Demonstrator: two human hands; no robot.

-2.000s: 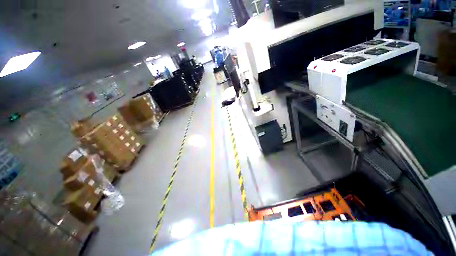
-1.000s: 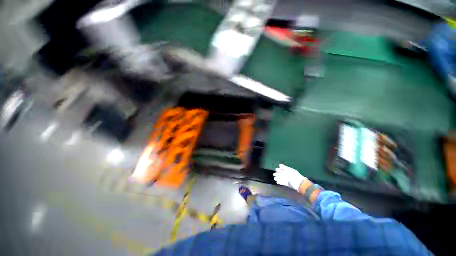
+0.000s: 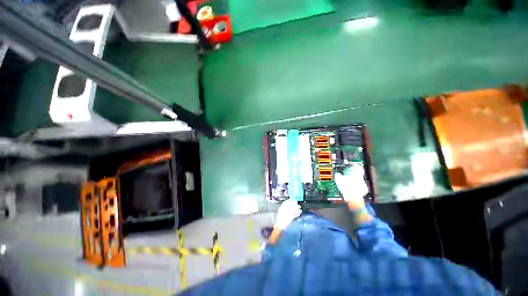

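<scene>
A populated circuit board [image 3: 319, 165] lies flat on the green bench in front of me, in a thin dark frame. It has a white block with a pale-blue strip [image 3: 295, 162] across it and a row of orange components. My left hand [image 3: 288, 214], in a white glove, is at the board's near edge, by the end of the strip. My right hand [image 3: 352, 184], also white-gloved, is over the board's near right corner. The fingertips are blurred, so I cannot tell whether either hand grips the board.
A black tote [image 3: 188, 182] stands left of the bench, with an orange cutout cover plate [image 3: 103, 222] at its outer side. An orange tray [image 3: 483, 141] lies at the right. A red parts bin [image 3: 221, 29], a metal arm [image 3: 124, 87] and a white fan hood [image 3: 81, 63] are at the upper left.
My view has swung from the aisle to the bench, and the circuit board is now in front of me. Both gloved hands are now at the board; one second ago only one showed.
</scene>
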